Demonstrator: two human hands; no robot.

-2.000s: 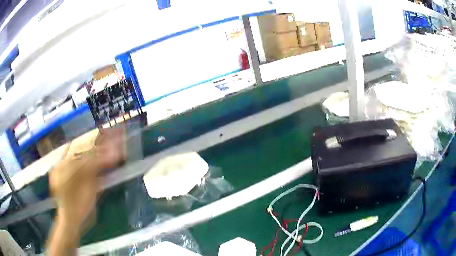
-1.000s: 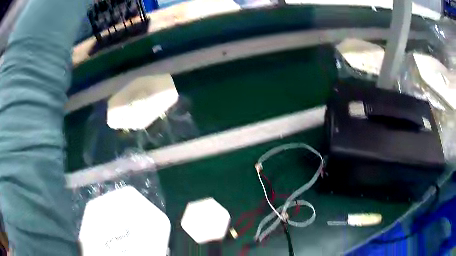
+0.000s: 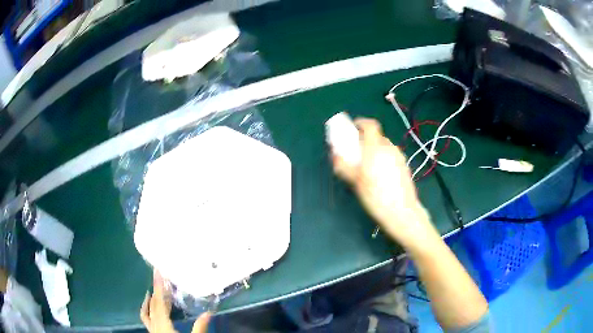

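Observation:
A large white hexagonal unit lies on a clear plastic bag on the dark green surface. My left hand is at the unit's near lower edge, partly hidden, with fingers apart; whether it grips the unit or bag cannot be told. My right hand holds a small white controller to the right of the unit, above the surface. Thin white and red wires lie looped just right of my right hand.
A black box stands at the right, with a pale-handled screwdriver in front. Another white unit lies beyond the pale rail. A small bottle and white wipe lie left. Blue stools stand below right.
The view has tilted down. My right hand has come in and picked up the small controller from beside the unit. My left hand now shows at the unit's near edge.

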